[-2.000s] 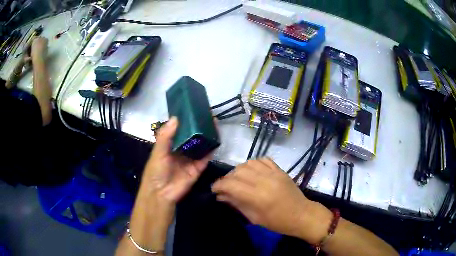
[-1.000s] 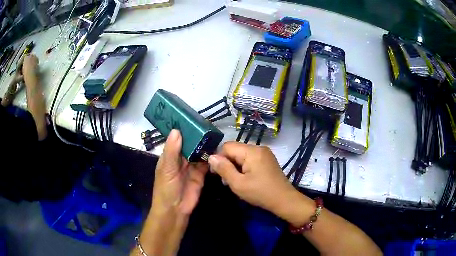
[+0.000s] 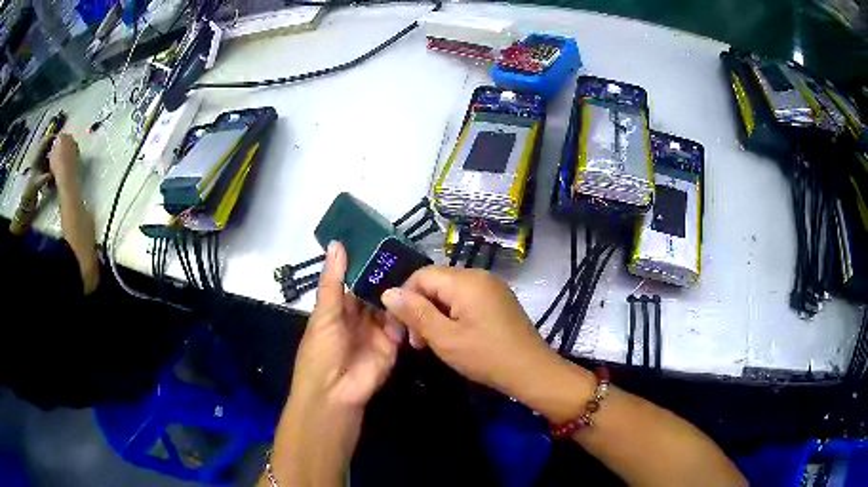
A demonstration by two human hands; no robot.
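My left hand (image 3: pixel 345 347) holds a closed green power bank (image 3: pixel 354 233) above the table's front edge. Its black end faces me and shows glowing purple digits. My right hand (image 3: pixel 476 319) is at that end, thumb and fingertips pinched together at its lower edge. The fingers hide what is between them; I cannot tell whether a plug is in the port. Short black cables with small plugs (image 3: pixel 303 278) show at the left of the unit, and more (image 3: pixel 416 221) show at its right.
Stacked open power banks lie at centre (image 3: pixel 491 152), right of centre (image 3: pixel 614 143), left (image 3: pixel 214 157) and far right (image 3: pixel 785 90), cables hanging over the edge. A blue tester (image 3: pixel 562 71) with a red board is behind. A person's arm (image 3: pixel 71 200) is at left. A blue stool (image 3: pixel 176 409) stands below.
The green unit has turned from lying along my left palm to showing its lit end towards me. My right hand came in from the right to that end; a metal plug tip seen earlier is now hidden.
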